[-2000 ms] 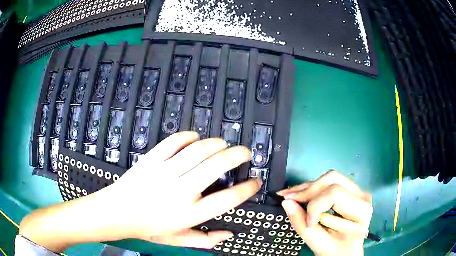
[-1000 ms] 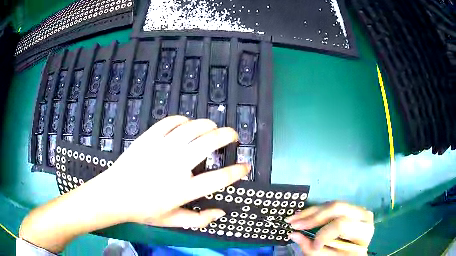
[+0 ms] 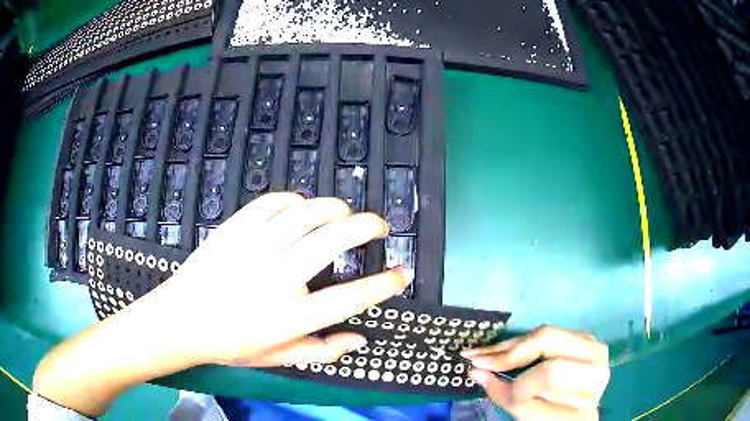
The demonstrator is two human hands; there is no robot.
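A dark ribbed parts tray [image 3: 432,123] holds rows of glossy black housings [image 3: 400,197] in its channels. A black ring tray [image 3: 493,316] with rows of small pale rings lies over the near side. My left hand [image 3: 263,288] lies palm down across both, its fingers spread; a fingertip touches a housing in the rightmost channel, and the thumb is over the ring tray. What is under the palm is hidden. My right hand [image 3: 543,370] is at the ring tray's right end, fingertips pinched on thin tweezers or a pen-like tool [image 3: 452,355], whose tip is among the rings.
A black tray of white specks [image 3: 460,29] lies beyond the parts tray. Spare ring trays [image 3: 123,37] are at the upper left. Dark ribbed stacked trays [image 3: 674,123] stand at the right, past a yellow line [image 3: 637,205] on the green bench [image 3: 526,189]. Blue clothing shows at the bottom.
My right hand has moved from beside the rightmost channel's near end down to the ring tray's right end. My left hand stays spread over the trays. The whole view has shifted slightly.
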